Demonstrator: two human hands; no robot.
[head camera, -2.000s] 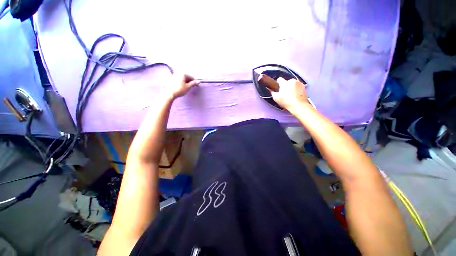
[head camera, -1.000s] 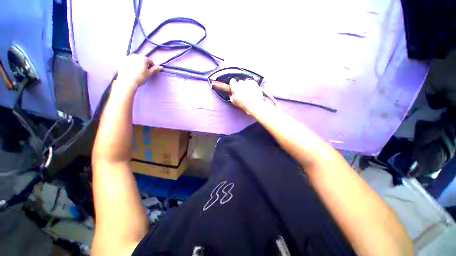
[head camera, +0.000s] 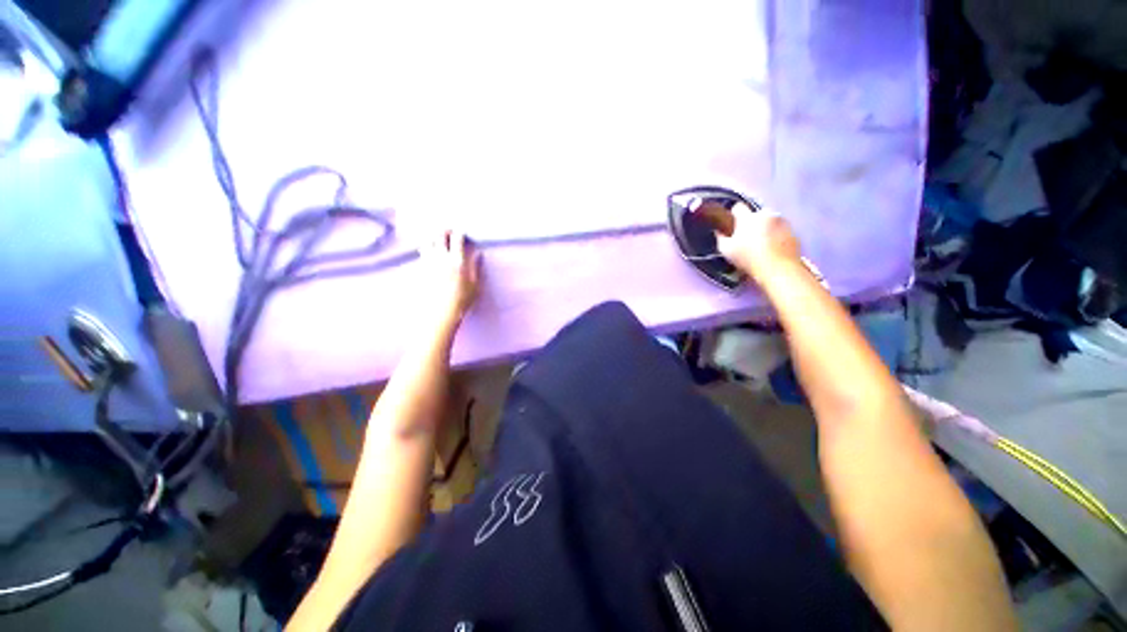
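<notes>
A long dark fabric strip (head camera: 569, 233) runs nearly straight across the lilac padded table (head camera: 544, 290) between my hands. Its rest lies in loose loops to the left. My left hand (head camera: 457, 268) is on the strip at the end of the straight stretch; the image is blurred and I cannot tell if the fingers grip it or press it down. My right hand (head camera: 756, 241) holds the brown handle of the steam iron (head camera: 707, 254), which rests on the strip's right part with its pointed end up and left.
A second iron (head camera: 97, 342) stands on the blue table (head camera: 62, 247) at the left. A cardboard box (head camera: 328, 444) is under the lilac table. Yellow hoses (head camera: 1051, 479) trail at the right. Dark fabric scraps (head camera: 1001, 296) lie beyond the table's right edge.
The iron has moved right along the strip, away from my left hand. The straight stretch between my hands is longer. The view has shifted, and the loops now lie further left.
</notes>
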